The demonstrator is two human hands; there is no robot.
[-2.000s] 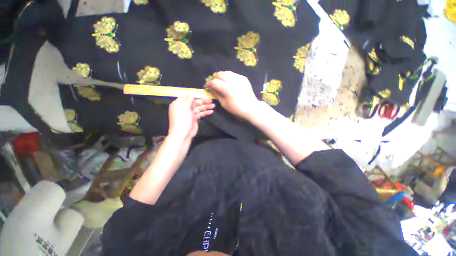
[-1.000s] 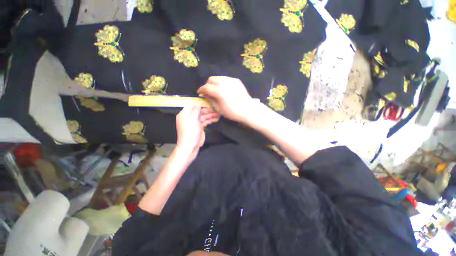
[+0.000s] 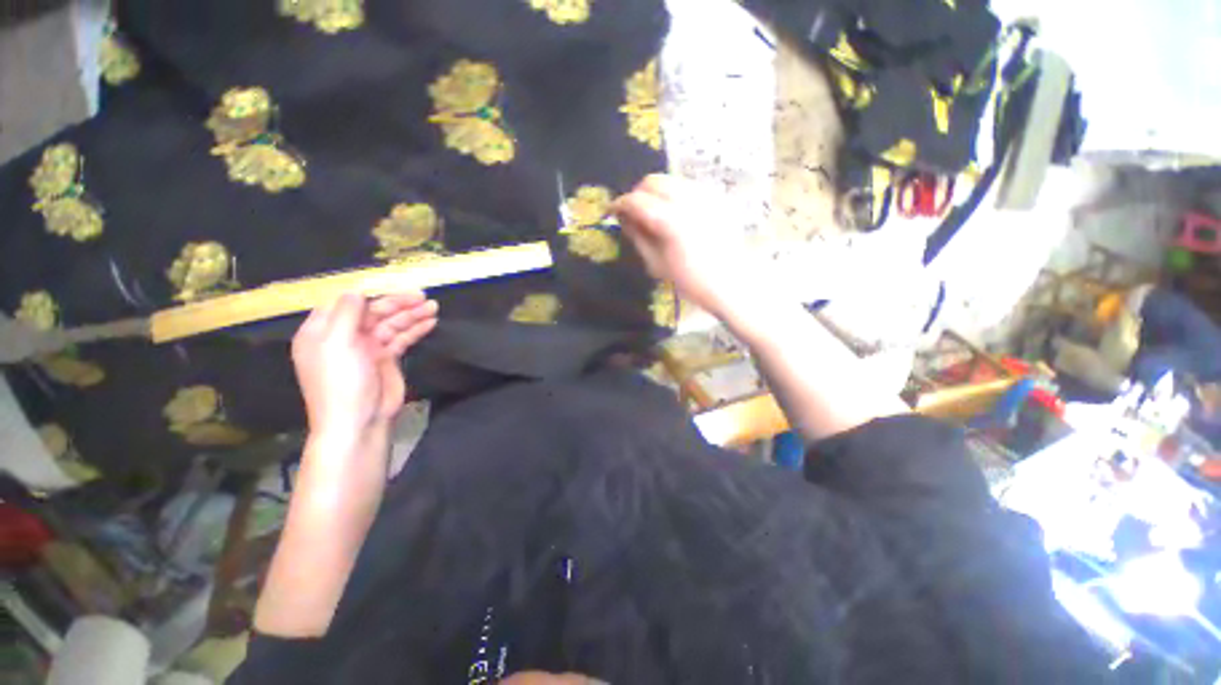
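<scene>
Black fabric with gold butterfly motifs [image 3: 348,161] lies on the table. A yellow ruler [image 3: 355,290] lies on it, slanting slightly up to the right. My left hand [image 3: 351,351] is at the ruler's lower edge near its middle, thumb and index tip against it, other fingers loosely curled. My right hand [image 3: 656,230] is right of the ruler's right end, fingertips pinched by a motif. A small pale thing seems to be in the pinch; it is too small to tell clearly. A short white mark shows beside that motif.
Pale stained table covering [image 3: 810,147] shows right of the fabric. Beyond it are heaped black and gold cloth [image 3: 924,67], red loop handles [image 3: 921,197] and a grey bar [image 3: 1034,134]. Wooden frames [image 3: 971,396] and clutter stand below the table edge.
The view has shifted right. The ruler shows more of its length and tilts up to the right. My right hand has left the ruler and moved right; my left hand stays by it.
</scene>
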